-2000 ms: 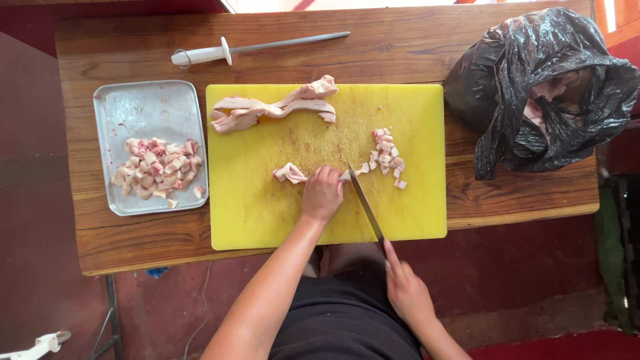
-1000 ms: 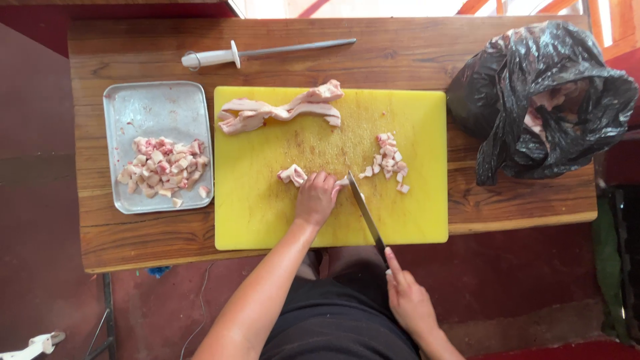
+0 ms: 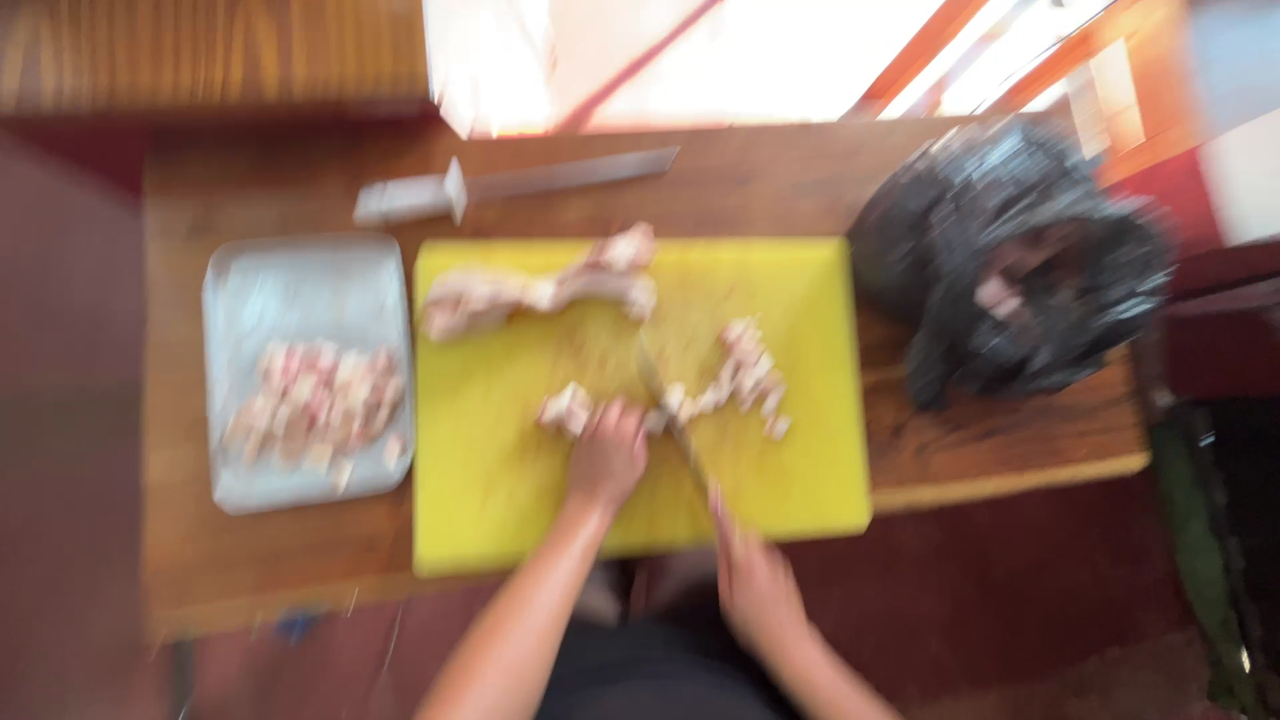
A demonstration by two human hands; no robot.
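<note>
On a yellow cutting board (image 3: 500, 500) my left hand (image 3: 610, 455) presses down a strip of pale, fatty raw meat (image 3: 567, 408). My right hand (image 3: 757, 580) grips a kitchen knife (image 3: 672, 420), its blade lying across the strip just right of my left fingers. Cut meat cubes (image 3: 745, 370) trail off to the right of the blade. A longer uncut meat strip (image 3: 540, 290) lies near the board's far edge. Left of the board, a metal tray (image 3: 300, 270) holds a heap of cubes (image 3: 320, 400). The view is blurred.
A honing steel (image 3: 570, 175) with a white handle (image 3: 405, 200) lies beyond the board on the wooden table (image 3: 760, 180). At the right stands a black plastic bag (image 3: 1000, 250), its mouth showing meat (image 3: 1000, 297).
More small pieces lie between the blade and the cubes at the right. The view has shifted, now showing more beyond the table's far edge.
</note>
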